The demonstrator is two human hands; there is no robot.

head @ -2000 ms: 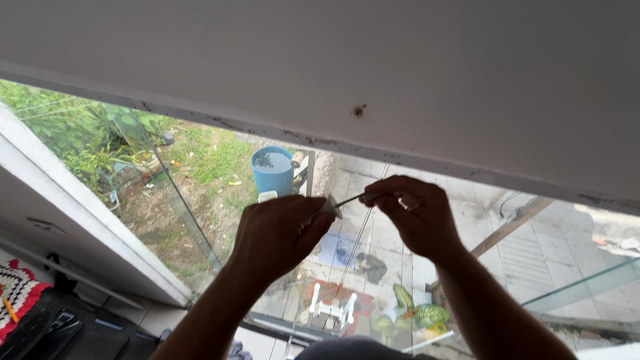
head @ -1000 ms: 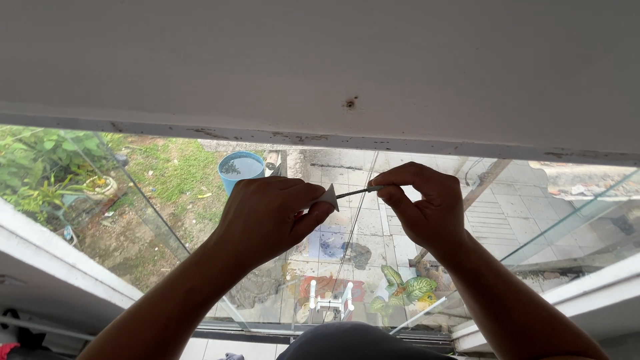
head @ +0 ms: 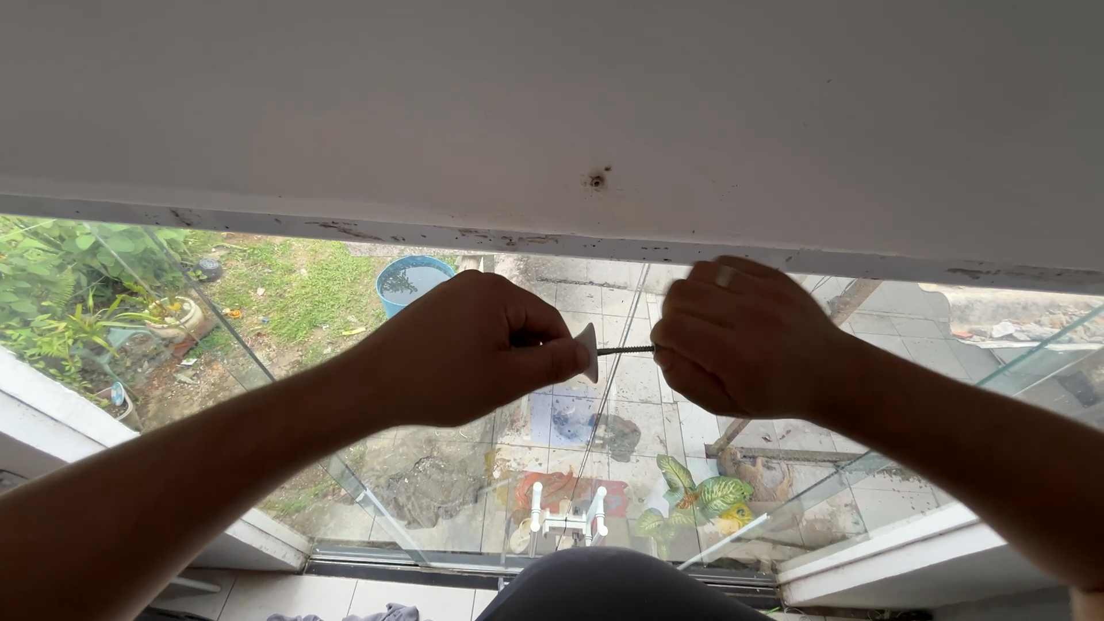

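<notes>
My left hand (head: 483, 349) pinches a small pale flared base (head: 589, 353) between thumb and fingers. A thin threaded metal screw (head: 625, 350) sticks out of that base to the right. At the screw's far end, my right hand (head: 733, 336) is closed around it, with a ring on one finger; what its fingers cover there is hidden. Both hands are level with each other in front of the glass, below a drilled hole (head: 597, 181) in the white wall (head: 414, 112).
A chipped white edge (head: 483, 239) runs across above the glass panels. Beyond the glass lie a blue barrel (head: 414, 280), grass, a leafy plant (head: 724, 496) and a white frame (head: 567, 522) on tiles. My knee (head: 612, 586) and a grey cloth (head: 384, 613) are low down.
The right hand has turned from a fingertip pinch to a closed grip, with its back now showing. The left hand keeps hold of the flared base.
</notes>
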